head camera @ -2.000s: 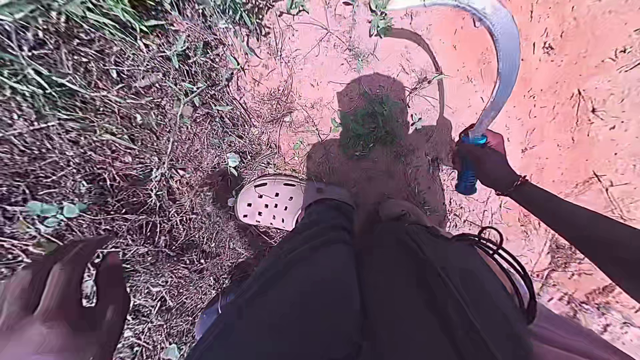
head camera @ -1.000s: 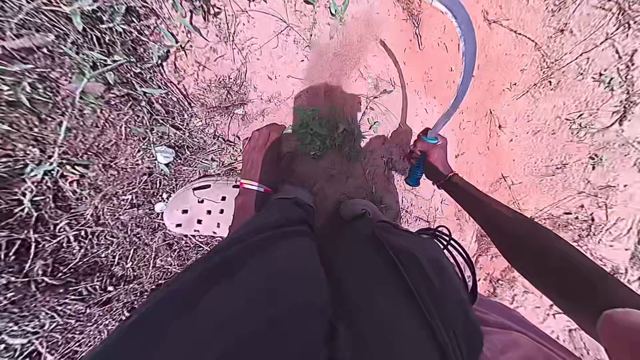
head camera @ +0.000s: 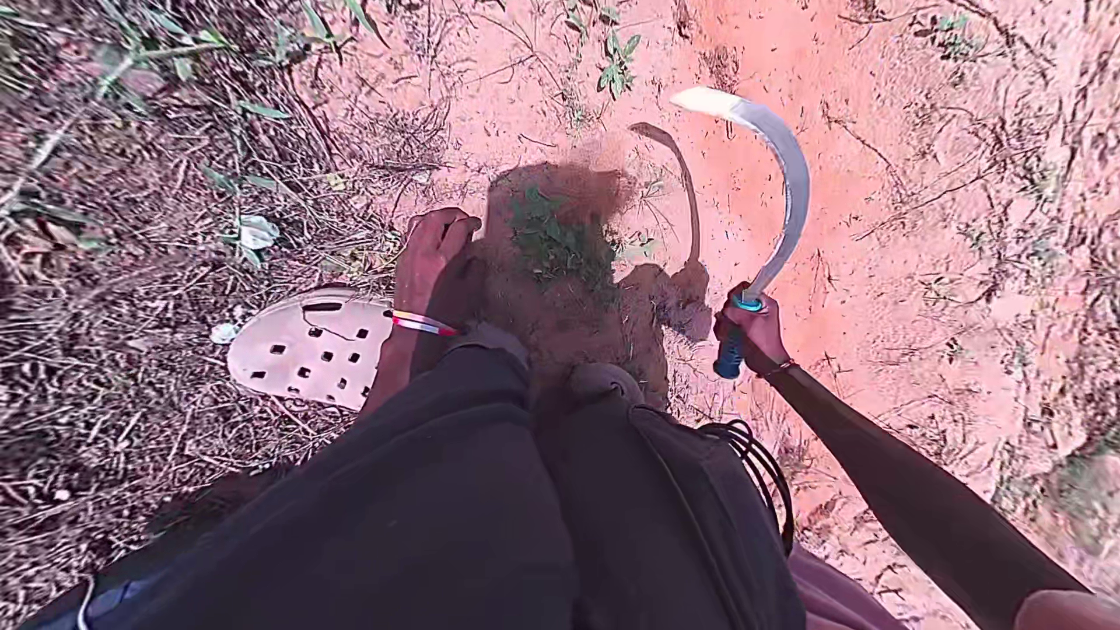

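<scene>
My right hand (head camera: 754,331) grips the blue handle (head camera: 729,352) of a sickle, right of my legs. Its curved metal blade (head camera: 794,188) points up and bends left at the tip, above bare reddish soil. My left hand (head camera: 435,254), with a banded bracelet (head camera: 423,323) at the wrist, reaches down beside my left leg. Its fingers are partly bent, and I see nothing held in them. Just right of that hand, a low green weed (head camera: 560,236) grows in my shadow. A pale clog with holes (head camera: 306,350) is on my foot, left of the wrist.
Dry grass and cut-looking stems (head camera: 131,350) cover the ground at left, with green leafy stalks (head camera: 175,44) at the upper left. A small green plant (head camera: 618,66) stands at the top middle. Thin dry twigs (head camera: 884,162) lie on the soil at right. Black cord loops (head camera: 761,464) hang by my right thigh.
My left hand, at the lower left two seconds ago, is now beside the weed, where it was also one second ago. The sickle stays in my right hand; its whole blade now shows.
</scene>
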